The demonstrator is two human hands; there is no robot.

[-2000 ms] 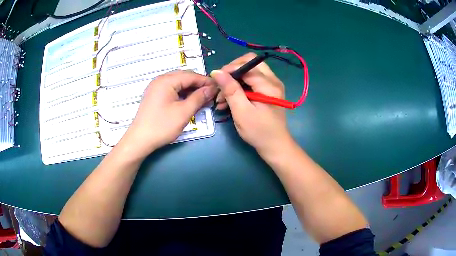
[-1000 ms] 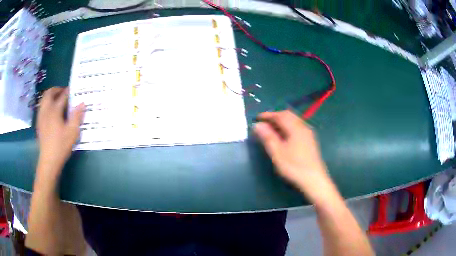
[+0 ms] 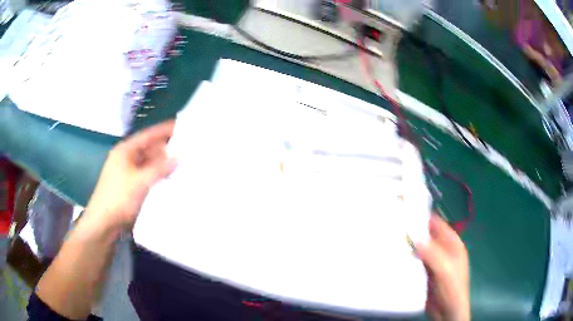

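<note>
A white blister tray (image 3: 251, 213) is held between my two hands above the dark green mat, over its near edge. The tray is blurred and overexposed, so its slots and cells show only faintly. My left hand (image 3: 135, 169) grips its left edge. My right hand (image 3: 445, 263) grips its right edge, thumb on top. Small yellow tape patches show near the right edge. Part of a red test lead (image 3: 463, 210) lies on the mat beyond my right hand; the probe ends are mostly hidden or blurred.
Stacked white trays (image 3: 81, 69) stand at the left with many connectors hanging from their edge. A pale tester (image 3: 314, 31) with red and black leads is at the far edge. A black cable (image 3: 276, 51) lies by it. A person in pink (image 3: 540, 37) is at the far right.
My left hand has gone to the tray's left edge and my right hand has left the probes for its right edge. The tray has come up off the mat and nearer. The view has turned left.
</note>
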